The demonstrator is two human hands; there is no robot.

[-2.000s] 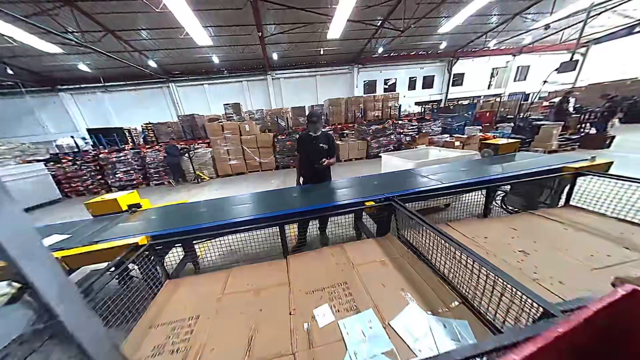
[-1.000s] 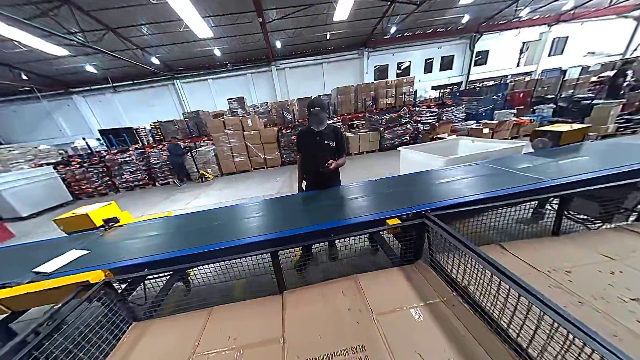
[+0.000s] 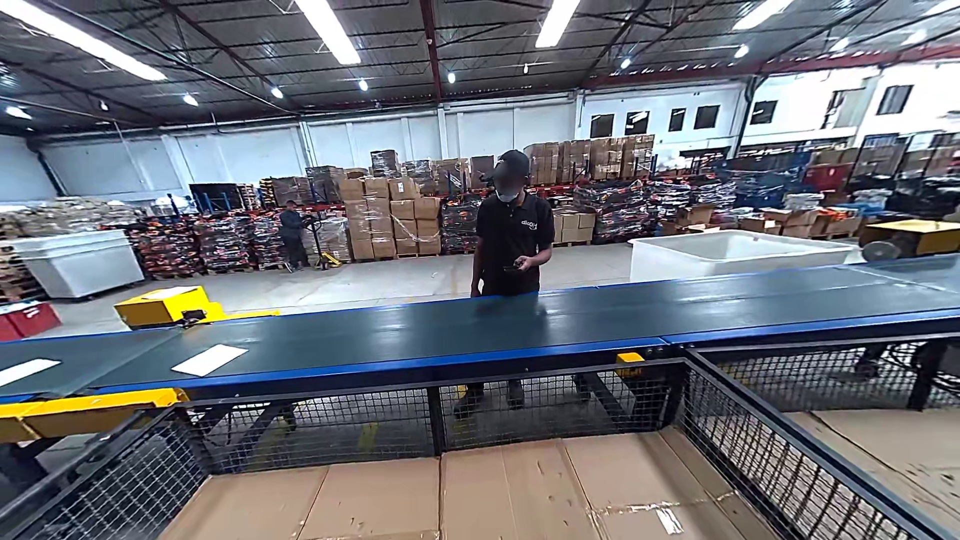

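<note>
Neither my left hand nor my right hand shows in the head view. A dark conveyor belt (image 3: 420, 326) with blue edges crosses the view from left to right. Flat on its left part lies a white sheet-like item (image 3: 210, 360), and a second white item (image 3: 26, 371) rests farther left. Below the belt, nearer to me, is a mesh-sided bin (image 3: 435, 409) lined with flattened cardboard (image 3: 517, 487). A small white piece (image 3: 669, 520) lies on that cardboard.
Across the belt stands a person (image 3: 514, 232) in dark clothes, holding a small dark object. A white tub (image 3: 739, 255) and a yellow machine housing (image 3: 165, 306) are beyond the belt. Another mesh bin adjoins at right. Farther back are stacked cartons (image 3: 390, 217) and a second person (image 3: 292, 232).
The view has shifted. The white item on the belt has moved right, and a second one now shows behind it at the left edge.
</note>
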